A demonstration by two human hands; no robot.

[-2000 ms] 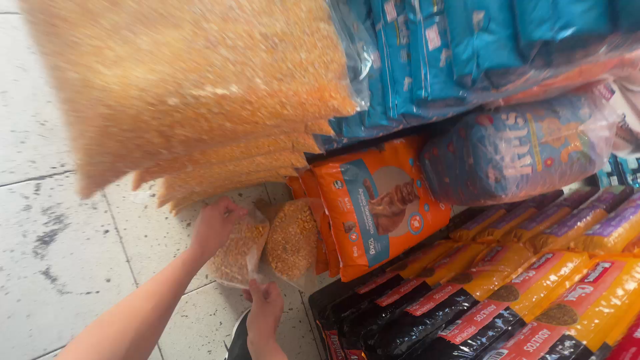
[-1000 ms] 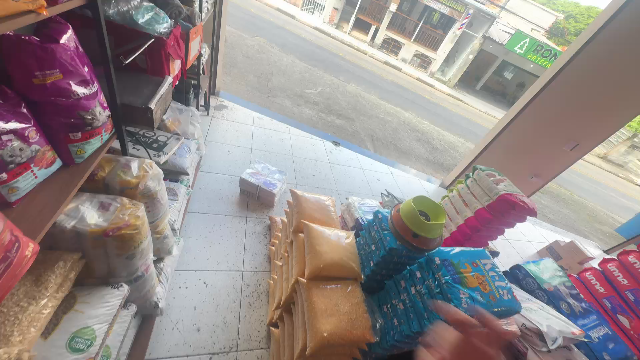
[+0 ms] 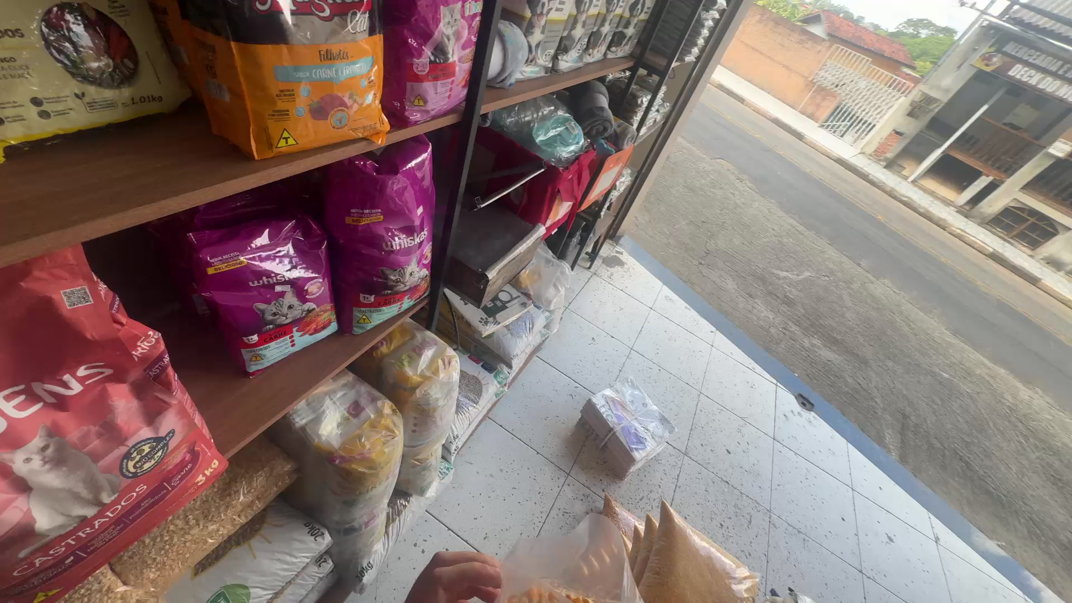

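Note:
At the bottom edge, my left hand (image 3: 455, 578) has its fingers curled at the side of a clear plastic bag (image 3: 578, 561) that holds yellow-orange grains or pieces. The bag's lower part is cut off by the frame. Just right of it stand several filled clear bags of tan-orange grain (image 3: 682, 561), with pointed top corners. My right hand is out of view.
Wooden shelves (image 3: 251, 419) at the left hold purple Whiskas cat food bags (image 3: 264, 293) and a red cat food bag (image 3: 92, 435). A wrapped white bundle (image 3: 628, 423) lies on the tiled floor (image 3: 502, 477). Beyond the blue threshold runs a street (image 3: 837, 243).
The view has swung far to the left, towards the shelves. Two seconds ago both hands were at small clear bags low beside the stacked grain bags; now only one hand shows, beside a clear bag.

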